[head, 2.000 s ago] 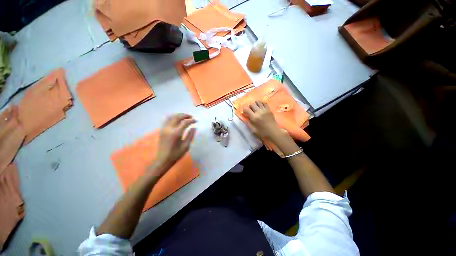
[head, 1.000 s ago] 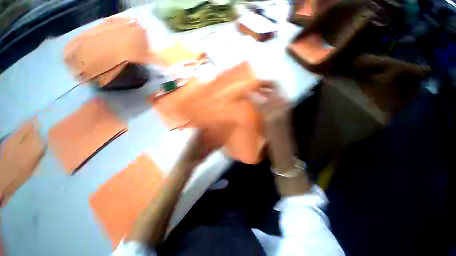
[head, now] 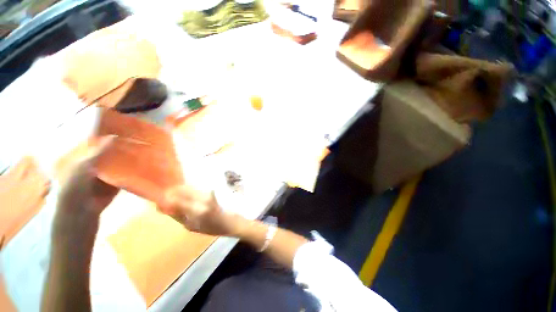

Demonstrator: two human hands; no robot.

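Observation:
An orange zippered pocket panel [head: 137, 158] is held up over the left part of the table, with a thin pale line across its upper part. My left hand [head: 88, 173] grips its left edge. My right hand [head: 192, 210] grips its lower right corner. A plain orange panel [head: 155, 247] lies flat on the table below and partly behind my hands. The view is blurred and overexposed, so finger detail is hard to see.
An orange stack [head: 106, 61] sits on a dark container [head: 141, 94] at the back left. A small dark clump [head: 233, 178] lies right of my hands. More orange pieces [head: 21, 195] lie far left. Brown boxy items [head: 390, 46] and a tan box [head: 420, 131] stand right.
Both hands have moved left from the right table edge, carrying the orange panel. It now hangs above the plain panel. The view has shifted and the table looks much brighter.

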